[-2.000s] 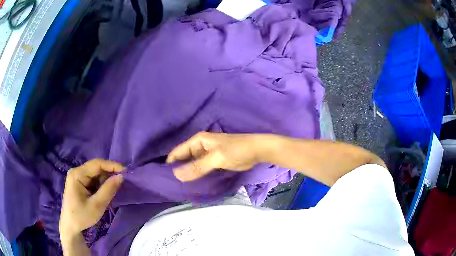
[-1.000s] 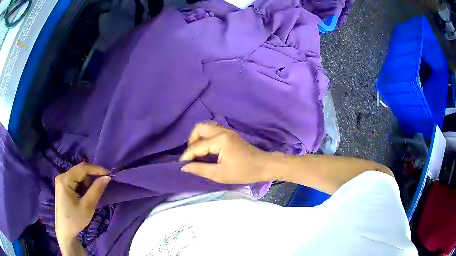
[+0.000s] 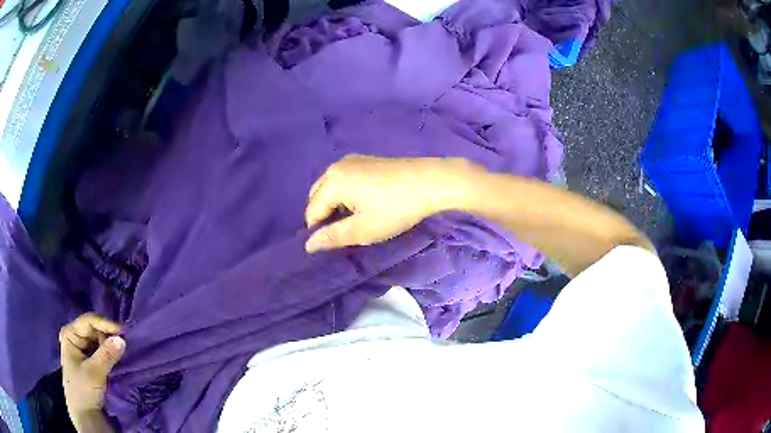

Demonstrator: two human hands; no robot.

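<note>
A purple garment (image 3: 270, 144) drapes over my lap and fills the middle of the view, with gathered parts at the upper middle and lower left. My left hand (image 3: 91, 364) is at the lower left and pinches the garment's edge between thumb and fingers. The cloth stretches in long folds from it towards the right. My right hand (image 3: 359, 203) is over the middle of the garment, its thumb and fingers closed on the cloth; the exact grip is partly hidden by the hand.
The white table edge with a printed ruler strip (image 3: 35, 93) and a blue rim runs along the left. Dark green scissor handles (image 3: 38, 13) show at the top left corner. A blue crate (image 3: 689, 144) stands on the grey floor at right. Red cloth (image 3: 740, 380) lies at the lower right.
My left hand has moved down and left with the edge. My right hand has moved up, away from my body. The cloth between them has spread and stretched.
</note>
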